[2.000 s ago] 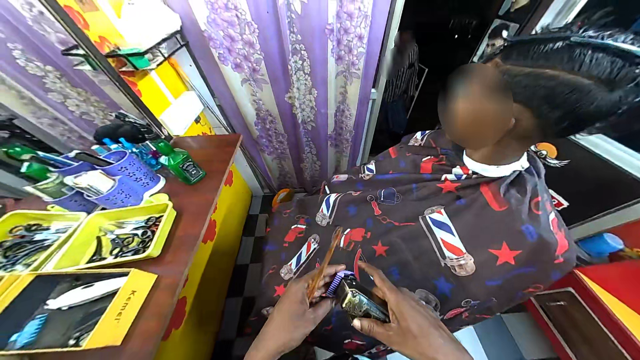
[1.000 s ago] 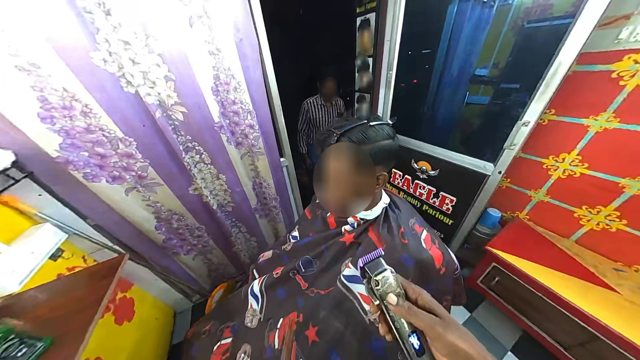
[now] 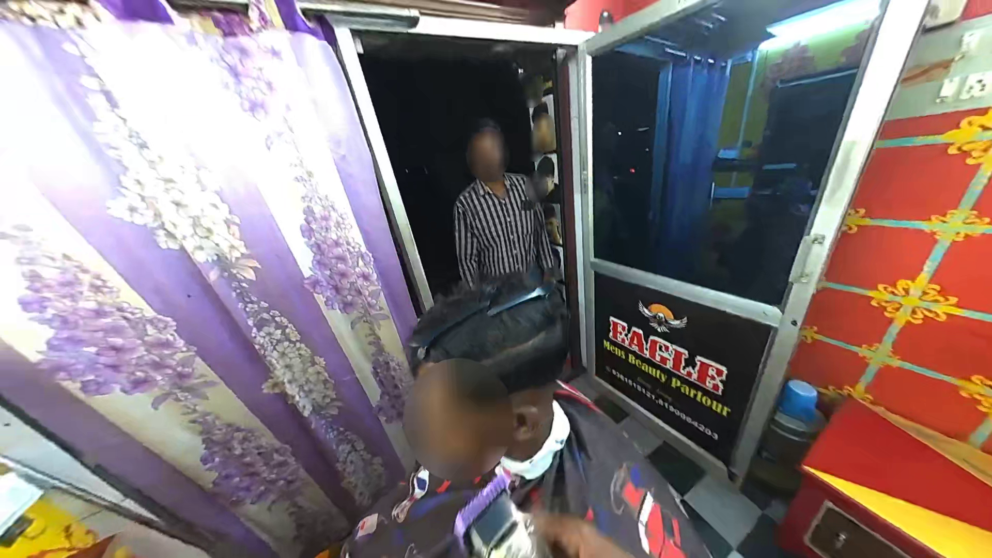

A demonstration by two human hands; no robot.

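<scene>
A hair clipper [image 3: 496,528] with a purple guard comb [image 3: 482,500] is at the bottom centre, just below the seated person's neck and jaw. My right hand [image 3: 577,536] is on its right side, blurred and cut off by the lower edge, holding it. The seated person's dark hair [image 3: 504,333] is combed over, and a blue clip or comb [image 3: 518,301] lies in it. A white neck strip [image 3: 542,449] circles the neck above a dark patterned barber cape [image 3: 620,473]. My left hand is out of view.
A person in a striped shirt [image 3: 502,225] stands in the doorway behind. A glass door [image 3: 686,287] with a signboard is on the right, near a red cabinet [image 3: 883,480] and a metal container with a blue cup [image 3: 798,399]. Purple floral curtains [image 3: 232,310] hang left.
Both hands were at the clipper two seconds ago; now only my right hand shows with it, close to the seated person's neck. The view has swung up toward the doorway.
</scene>
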